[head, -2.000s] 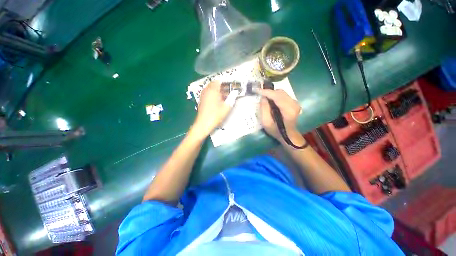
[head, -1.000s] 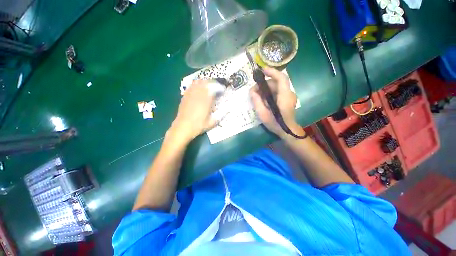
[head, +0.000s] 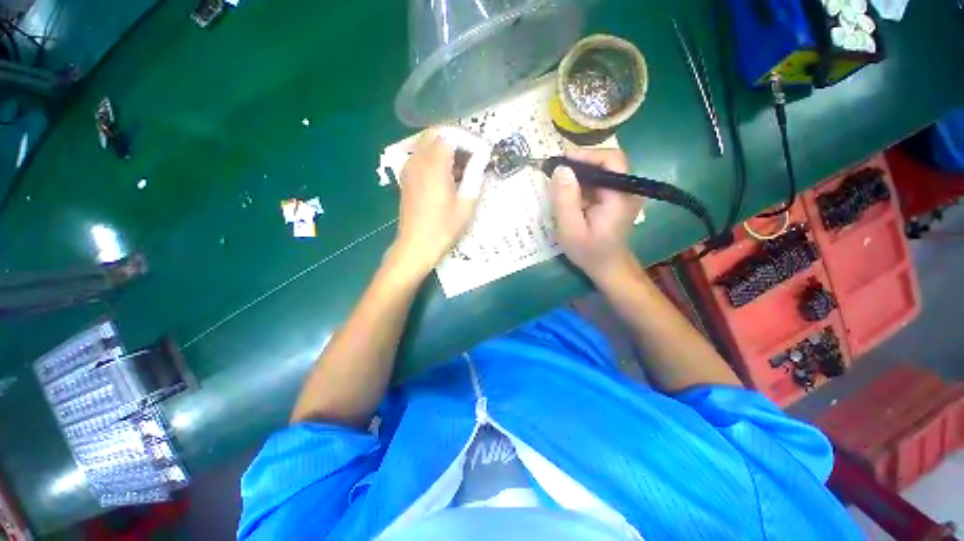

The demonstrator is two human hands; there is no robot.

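My right hand (head: 597, 206) is closed around the black soldering iron (head: 592, 174), whose tip points left onto a small dark and metallic electronic assembly (head: 512, 155). The assembly lies on the spotted paper sheet (head: 497, 238). My left hand (head: 436, 190), with white coverings on the fingertips, is at the left of the assembly; its fingertips hold something dark that is too small to name. The thin solder wire (head: 307, 274) runs from near the left hand down to the left. The round yellow tip cleaner pot (head: 601, 87) stands just beyond the right hand.
Clear extraction hood (head: 486, 58) beyond the hands. Small white square modules (head: 301, 216) left. Clear blister trays (head: 100, 412) and a dark solder reel holder (head: 164, 367) at the lower left. Tweezers (head: 700, 93) and blue soldering station (head: 774, 40) upper right. Red parts bin (head: 872, 264) below the edge.
The soldering iron has swung from the pot's edge down to the assembly and now lies nearly level. The left hand has come closer to the assembly. The solder wire now reaches up to the left hand.
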